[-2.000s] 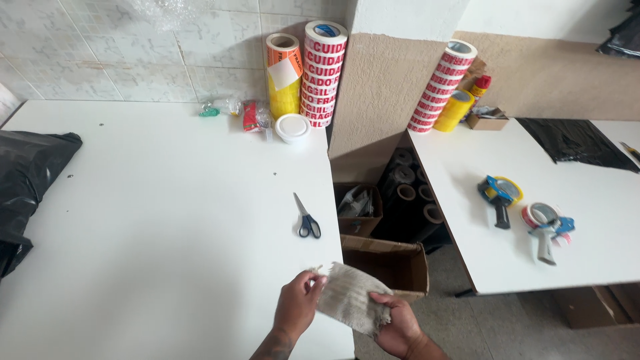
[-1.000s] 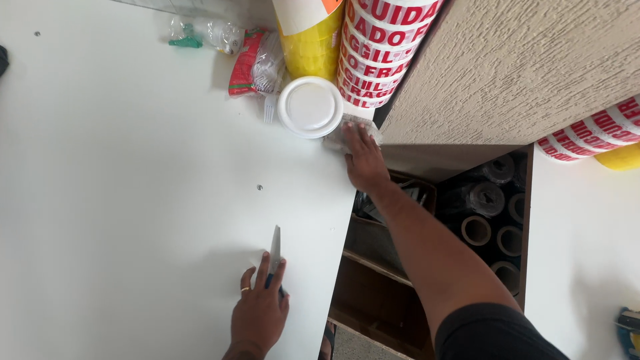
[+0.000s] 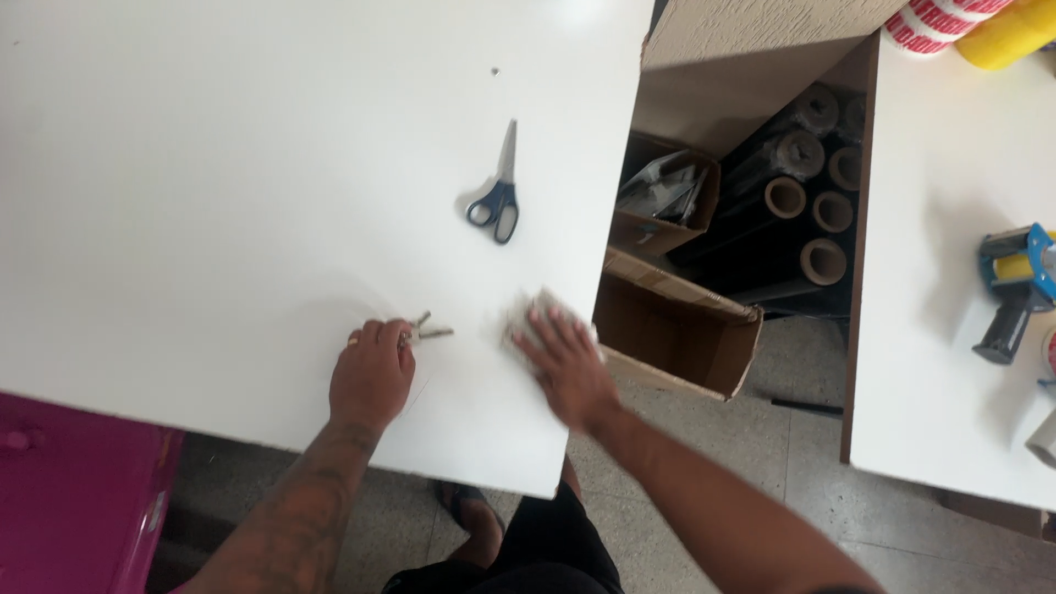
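Note:
My left hand (image 3: 375, 367) is closed on a small bunch of keys (image 3: 433, 332), whose shafts stick out to the right over the white table (image 3: 247, 206). My right hand (image 3: 569, 359) presses flat on a pale cloth (image 3: 540, 309) near the table's right edge; the cloth is blurred and partly hidden under the fingers. Scissors with dark blue handles (image 3: 499, 206) lie on the table above and between both hands, blades pointing away from me.
Right of the table are a cardboard box (image 3: 676, 330), a smaller box of plastic pieces (image 3: 664, 235) and several dark film rolls (image 3: 784, 198). A second white table (image 3: 932, 371) holds a tape dispenser (image 3: 1019, 280). A magenta surface (image 3: 74, 495) is at lower left.
My right hand has moved with the cloth from beside the white-lidded tub to the near part of the table. My left hand has left the scissors and now holds keys. The view has shifted.

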